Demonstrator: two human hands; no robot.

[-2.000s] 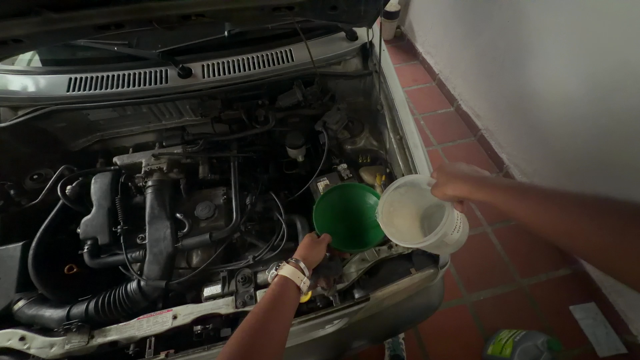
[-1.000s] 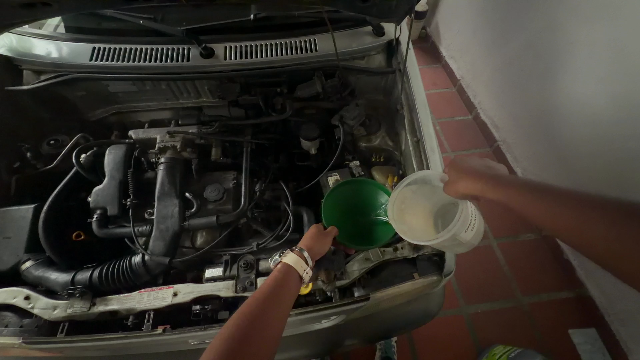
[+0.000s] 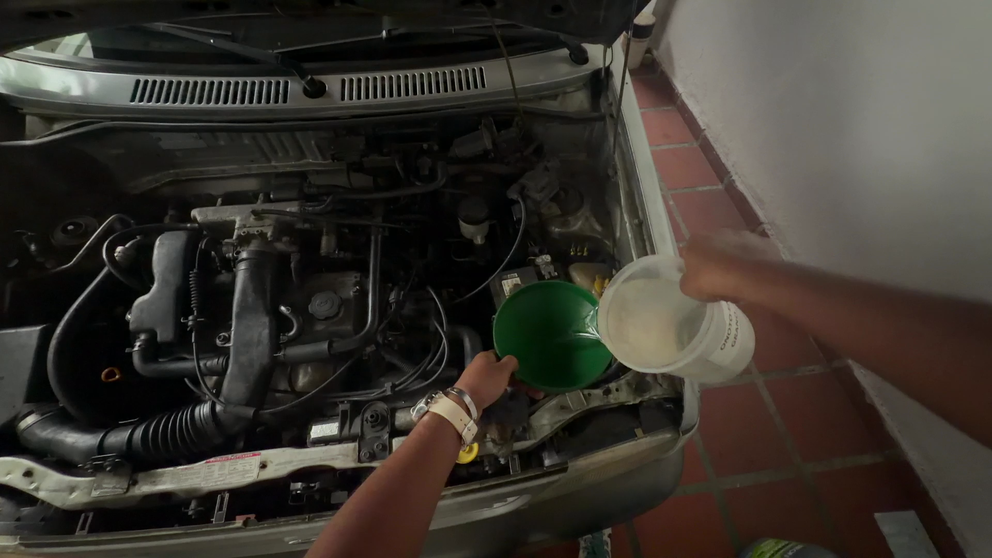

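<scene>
My left hand (image 3: 488, 380), with a watch and bracelet at the wrist, grips the lower left rim of a green plastic funnel (image 3: 542, 337) over the front right of the engine bay. My right hand (image 3: 705, 267) holds a translucent white plastic bucket (image 3: 659, 318) by its upper rim. The bucket is tilted to the left, its mouth at the funnel's right edge, and clear liquid (image 3: 590, 324) runs from it into the funnel. The funnel's spout and what lies beneath it are hidden.
The car's engine (image 3: 310, 310) fills the left, with a black ribbed air hose (image 3: 170, 434) in front. A battery (image 3: 515, 283) sits behind the funnel. Right of the fender are red floor tiles (image 3: 783, 418) and a white wall (image 3: 852, 132). A container (image 3: 783, 549) stands at the bottom edge.
Liquid runs from the bucket now and one second ago; two seconds ago no stream is plain to see. Both hands keep their hold on the funnel and bucket.
</scene>
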